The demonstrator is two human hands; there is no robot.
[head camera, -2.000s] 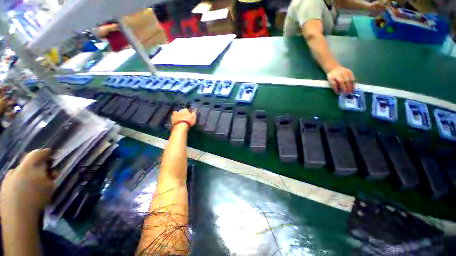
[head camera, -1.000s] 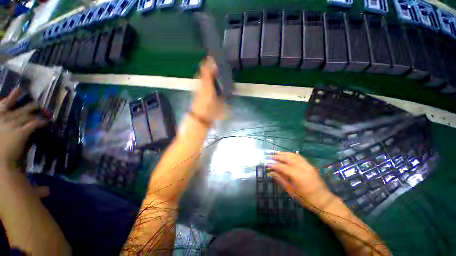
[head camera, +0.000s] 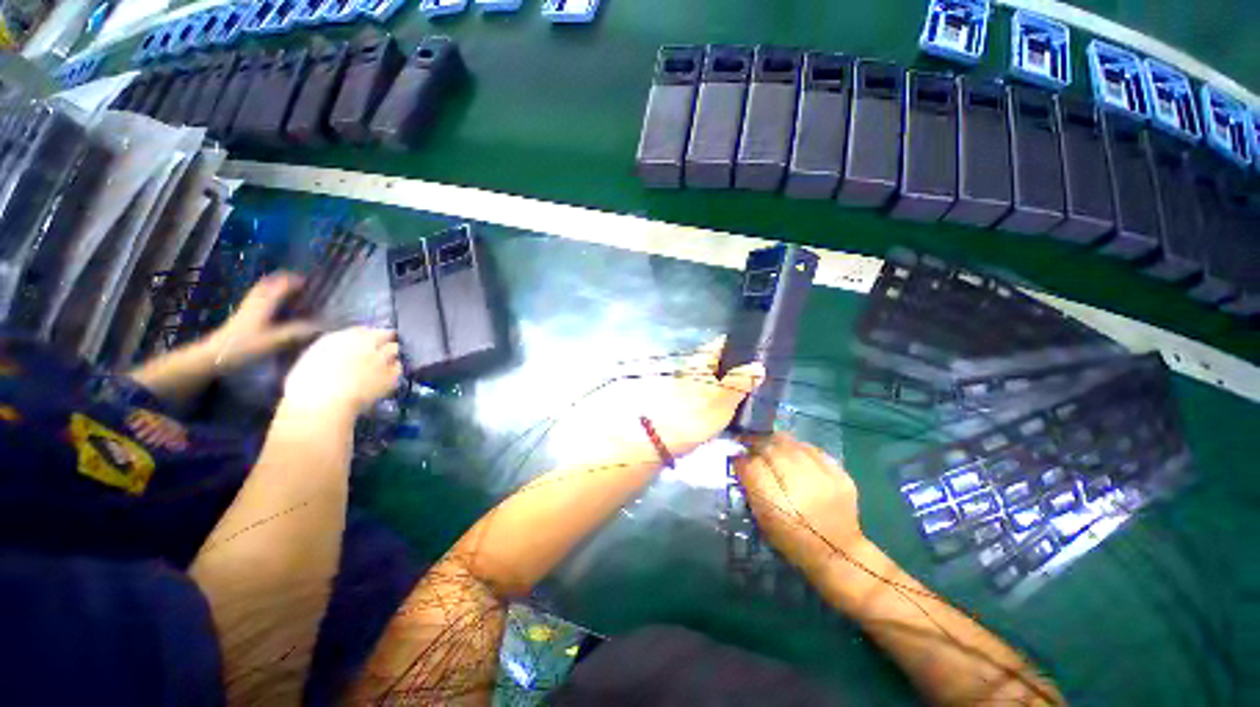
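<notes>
A dark grey housing [head camera: 782, 332] stands out from my left hand [head camera: 702, 398], its window end pointing away from me. My left hand, with a red bracelet at the wrist, grips the housing's lower part from the left. My right hand [head camera: 802, 500] is just below the housing's near end, fingers curled over the top of the die-cut sheet [head camera: 753, 550]. Its fingertips are partly hidden, and I cannot tell whether they hold a small piece. The sheet lies on the green mat, partly under my right hand.
Spare die-cut sheets [head camera: 1029, 483] are fanned at right. Housings [head camera: 822, 127] and blue frames [head camera: 1039, 50] stand on the line beyond the pale edge strip [head camera: 553, 218]. At left are two housings [head camera: 445, 307], a neighbour's hands [head camera: 339, 367] and a slanted sheet stack [head camera: 104, 207].
My left hand has come back from the housing row and brought a housing over the mat to my right hand. The neighbour's hands have moved from the stack towards the sheets beside the two housings.
</notes>
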